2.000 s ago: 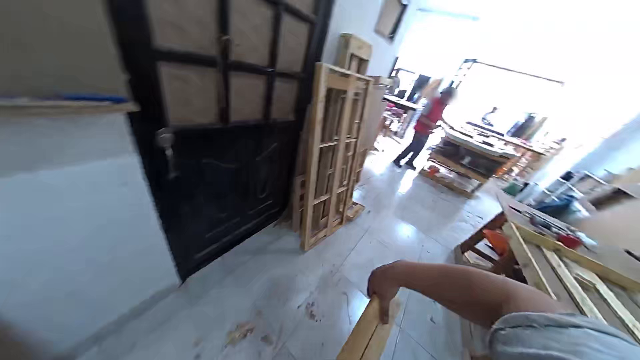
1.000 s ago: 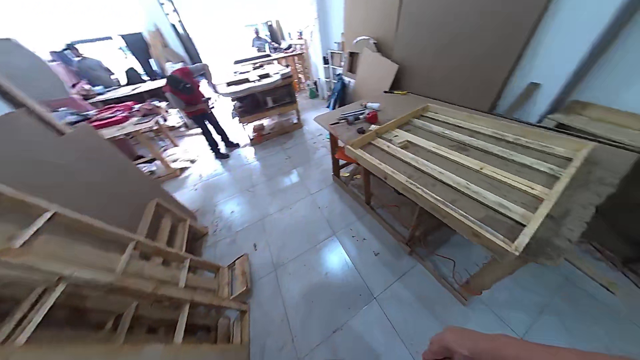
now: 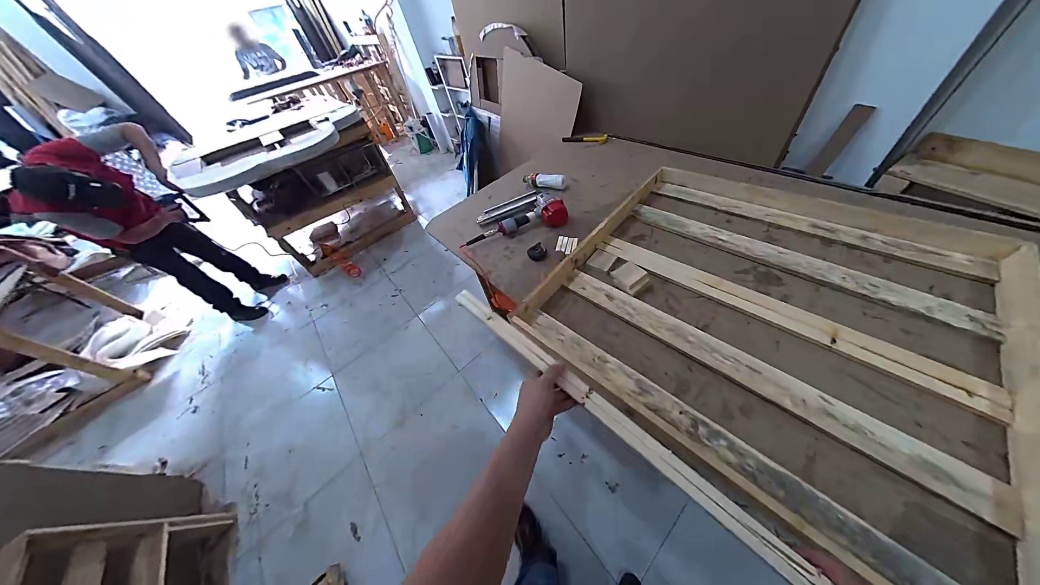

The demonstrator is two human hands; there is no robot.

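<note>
Long thin wooden strips [image 3: 634, 435] lie together along the near side of a slatted wooden frame [image 3: 735, 431], which rests on a workbench. My left hand [image 3: 546, 398] is closed around the strips near their far end. At the bottom right, partly cut off, my right hand [image 3: 821, 565] grips the same strips near their other end. Small wood blocks [image 3: 630, 277] sit between two slats. Beyond the frame are a red and black power tool [image 3: 520, 223], a small black round object [image 3: 537, 251], metal rods and a canister [image 3: 545, 180].
The workbench [image 3: 463, 219] has a yellow-handled tool [image 3: 587, 139] at its back edge. A co-worker in red [image 3: 89, 195] stands at left near another bench [image 3: 325, 195]; a second person is farther back. Another wooden frame [image 3: 122, 552] is at the lower left, on the tiled floor.
The view has swung right from the door to the workbench. Both hands now show on the strips beside the slatted frame; one second ago only part of one hand was in view.
</note>
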